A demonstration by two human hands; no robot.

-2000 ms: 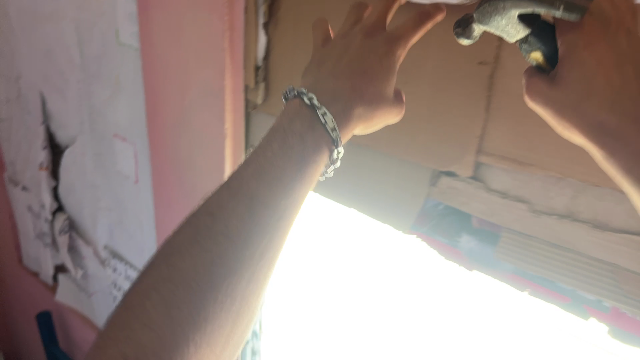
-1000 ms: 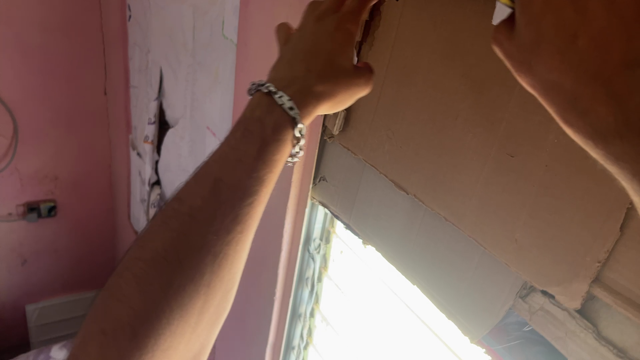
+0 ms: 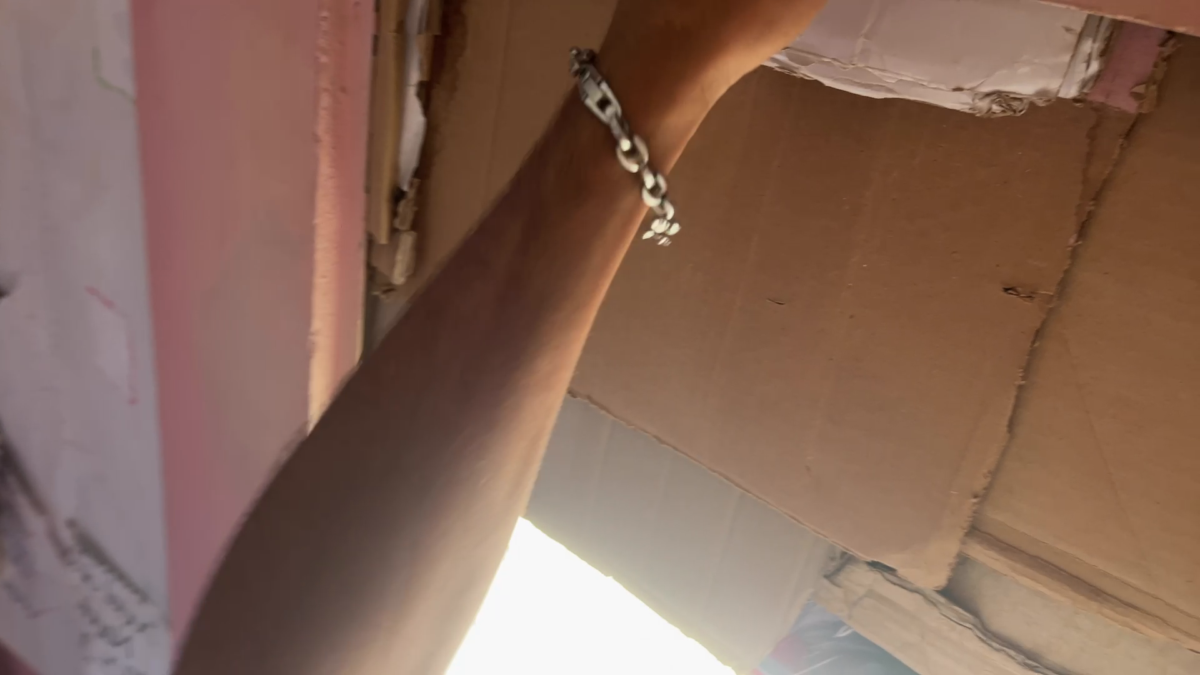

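Observation:
My left forearm reaches up across the view, with a silver chain bracelet (image 3: 630, 150) round its wrist. Only the base of my left hand (image 3: 722, 33) shows at the top edge; its fingers are cut off, so what it holds or touches is hidden. Behind the wrist lie brown cardboard sheets (image 3: 806, 281) that cover much of a window opening. A torn white-faced piece of cardboard (image 3: 937, 52) is just right of my left hand. My right hand is out of the frame.
A pink wall edge (image 3: 234, 281) runs down the left, beside a white sheet (image 3: 75, 234) with marks on it. Bright light comes through the uncovered opening (image 3: 581, 609) below a grey cardboard strip (image 3: 675, 506). Torn cardboard edges (image 3: 937, 609) stick out at the lower right.
My right hand, in view in both earlier frames and near a claw hammer in the oldest, has left the view. My left hand's fingers have passed out at the top. The view has shifted.

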